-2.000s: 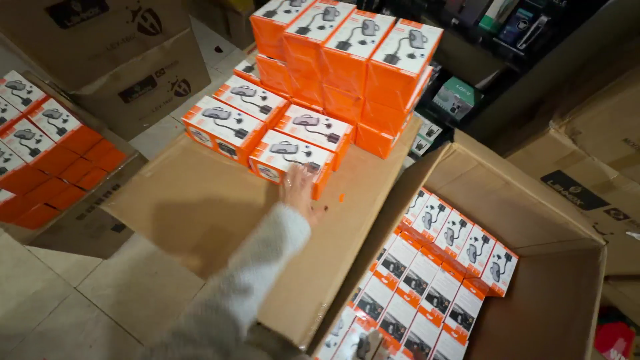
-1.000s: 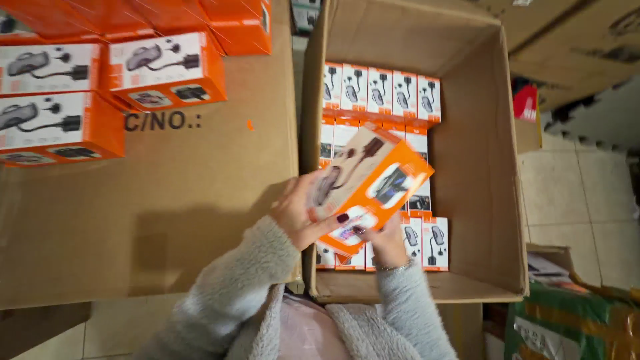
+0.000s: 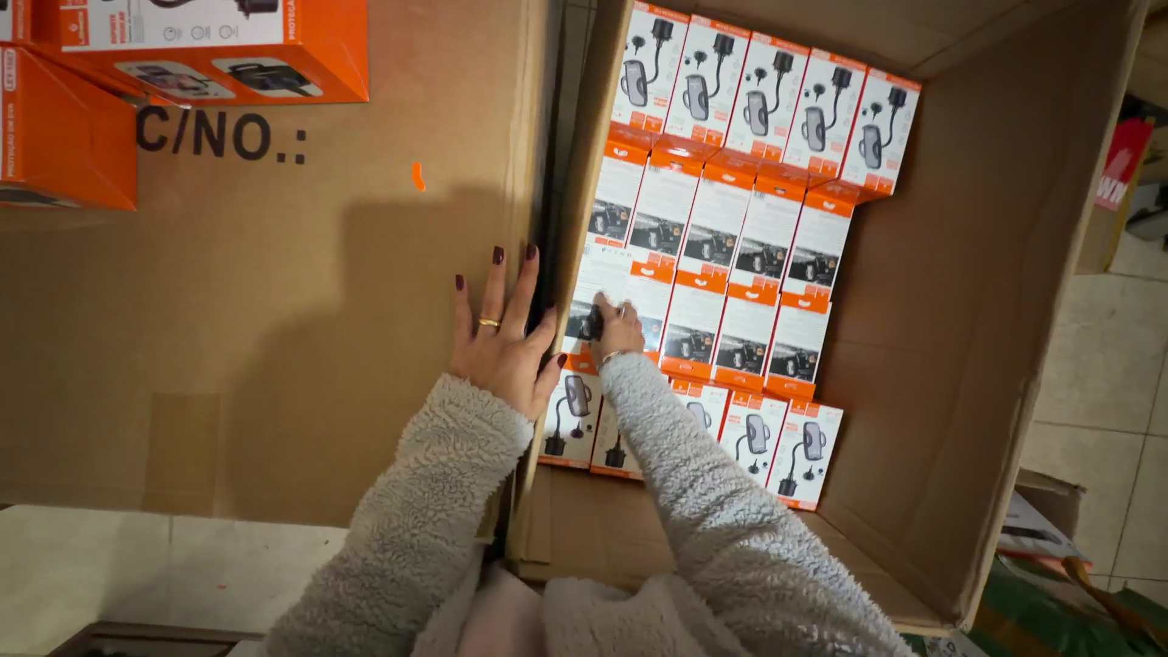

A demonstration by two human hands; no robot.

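Observation:
Rows of orange-and-white phone holder boxes (image 3: 757, 246) stand packed in a large open cardboard carton (image 3: 958, 319). My right hand (image 3: 619, 327) reaches down into the carton and touches a box at the left side of the third row; its fingertips are partly hidden, so a grip cannot be told. My left hand (image 3: 505, 351) lies spread and empty at the carton's left edge, over the border of a closed cardboard box beside it. More orange-and-white boxes (image 3: 328, 55) sit on that closed cardboard box (image 3: 274, 274), at the upper left.
A small orange scrap (image 3: 419, 176) lies on the closed cardboard box. To the right of the open carton are a red object (image 3: 1124, 162), a green package (image 3: 1049, 611) and a tiled floor (image 3: 1095, 347). The carton's walls rise around the packed boxes.
One second ago both hands held an orange-and-white box above the carton. Now the left hand is spread at the carton's edge and the right hand is down among the boxes.

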